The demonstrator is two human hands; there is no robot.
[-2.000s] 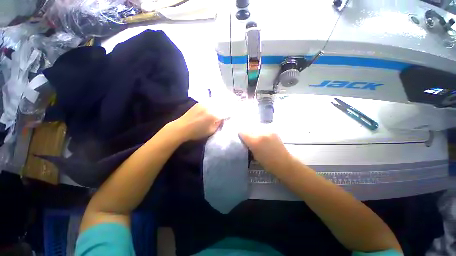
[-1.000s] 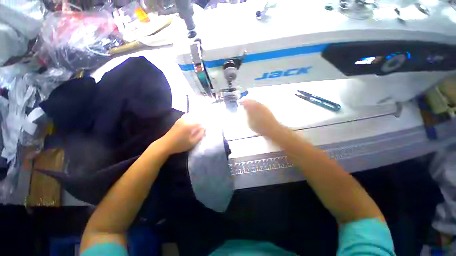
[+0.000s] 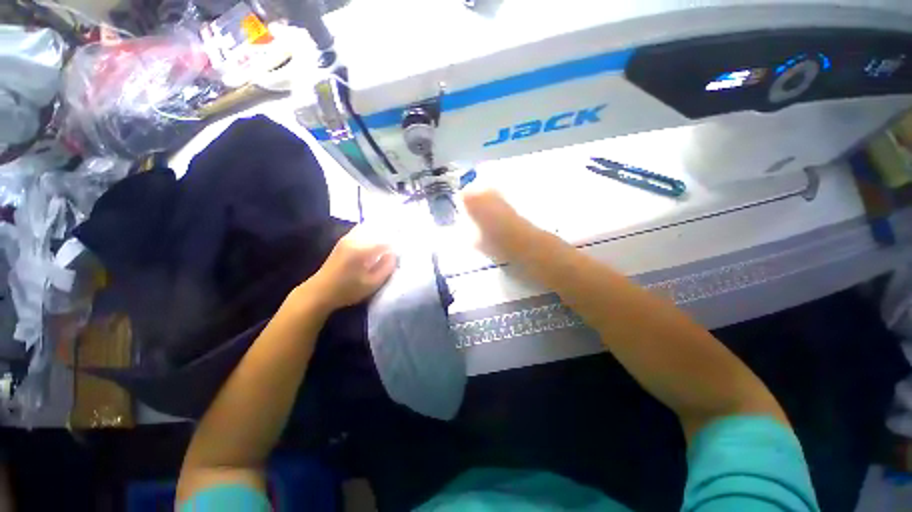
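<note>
The pale grey strip (image 3: 415, 345) runs from the needle area down over the table's front edge. The dark garment (image 3: 235, 220) is heaped to its left. My left hand (image 3: 355, 268) holds the strip's left edge with the dark cloth, just in front of the needle. My right hand (image 3: 492, 220) is beside the presser foot area, right of the needle; its fingertips are washed out by lamp glare, and I cannot tell whether it holds anything. The presser foot is also lost in the glare.
The white JACK machine head (image 3: 540, 105) spans the back and right. Teal thread snips (image 3: 637, 177) lie on the bed. A printed ruler (image 3: 620, 305) follows the front edge. Plastic bags (image 3: 140, 85) and a brown packet (image 3: 103, 372) are at the left.
My right hand has moved off the strip's right edge to beside the needle area. My left hand stays on the strip. The view has shifted to the right, showing more of the control panel.
</note>
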